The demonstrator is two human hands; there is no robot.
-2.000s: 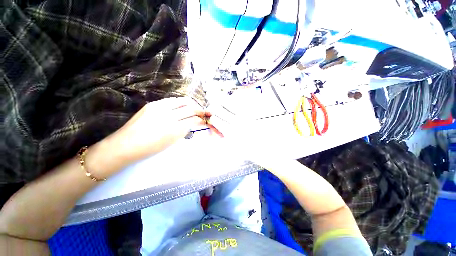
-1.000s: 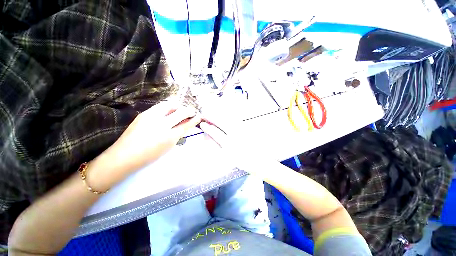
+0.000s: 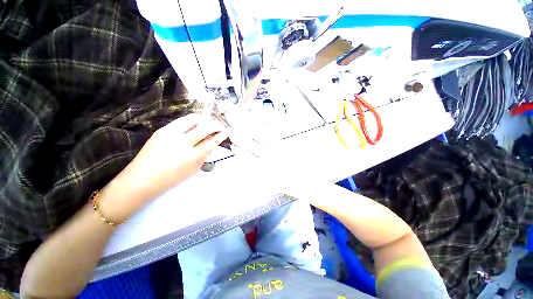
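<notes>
Dark plaid cloth point(image 3: 87, 87) is heaped at the left and reaches the needle area point(image 3: 225, 96) of the white sewing machine point(image 3: 350, 11). My left hand point(image 3: 181, 146) lies beside the presser foot with its fingertips on a small piece at the cloth's edge; glare hides what exactly they hold. My right hand point(image 3: 263, 157) is washed out by glare on the white bed; only the forearm shows clearly. Thin dark lines show near its fingertips.
Scissors with yellow and red-orange loops point(image 3: 368, 120) lie right of the needle. Brown flat pieces point(image 3: 329, 54) are behind them. Round brown items point(image 3: 414, 87) lie at the table's right end. Striped strips point(image 3: 482, 96) hang at far right. Dark plaid cloth point(image 3: 450, 204) is heaped lower right.
The view has shifted, so the machine head appears further left. My left hand stays beside the needle area. The reddish strip seen earlier at the fingertips now looks pale and faint.
</notes>
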